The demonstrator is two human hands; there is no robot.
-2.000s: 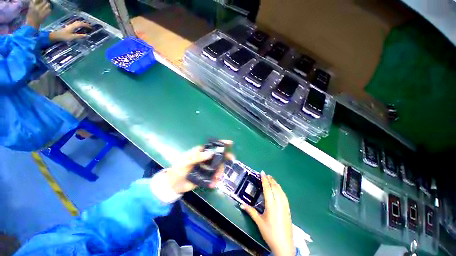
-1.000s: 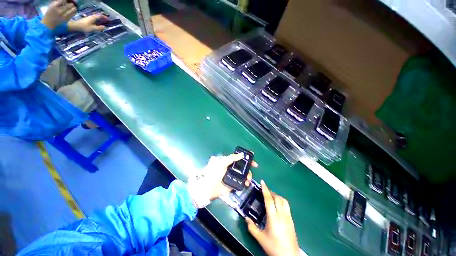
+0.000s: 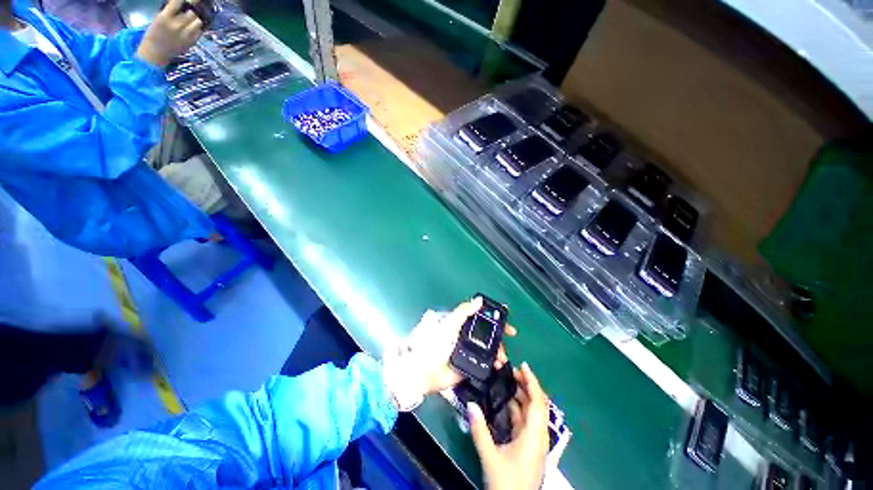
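Note:
My left hand (image 3: pixel 431 356) holds a black device housing (image 3: pixel 479 337) above the bench edge. Its face with a square window outline is turned up and a small green spot shows near the top end. My right hand (image 3: pixel 517 431) is just below and to the right, its fingers around a second black part (image 3: pixel 495 400) that sits close under the housing. Whether the two parts touch is not clear. A white-edged sheet (image 3: pixel 556 427) lies on the bench, mostly hidden behind my right hand.
A stack of clear trays (image 3: pixel 574 278) with black devices stands at the back. A lower tray (image 3: pixel 682 450) with devices is at right. A blue bin (image 3: pixel 327 117) of small parts is farther left. A person in blue (image 3: pixel 86 172) works at upper left beside a blue stool (image 3: pixel 196 297).
My right hand has come off the sheet and up beside the housing, now with a black part in its fingers. My left hand keeps its housing. The view has shifted, moving the bench right.

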